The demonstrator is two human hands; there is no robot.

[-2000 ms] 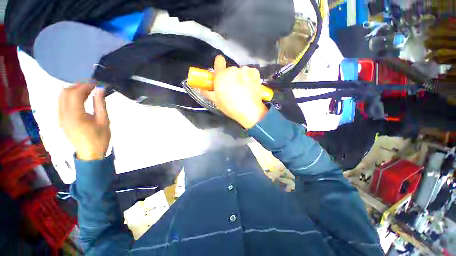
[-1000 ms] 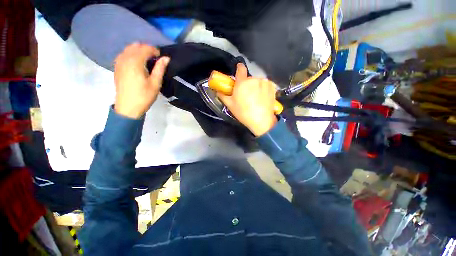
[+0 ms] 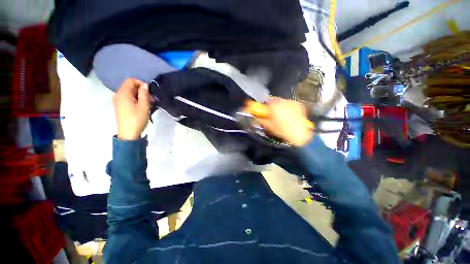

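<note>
A black garment piece point(image 3: 206, 93) with white piping lies over the sleeve board point(image 3: 126, 64), whose grey-blue rounded end shows at the left. My left hand point(image 3: 132, 107) pinches the left end of the garment piece at the board's near edge. My right hand point(image 3: 288, 121) is blurred and closed around the orange-yellow handle of the steam iron point(image 3: 257, 109). The iron is over the right part of the garment piece, by the white piping. Its sole is blurred and partly hidden, so contact with the cloth cannot be told.
A large black garment pile point(image 3: 180, 26) lies behind the board on the white table cover point(image 3: 98, 149). The iron rest point(image 3: 309, 86) is beyond my right hand. Dark hoses run right from the iron. Red crates point(image 3: 38, 72) stand at the left, others at the right. Black pieces hang at the near edge.
My left hand has closed on the garment's left end. My right hand has moved right along the piece with the iron. The view has shifted, showing more of the pile behind.
</note>
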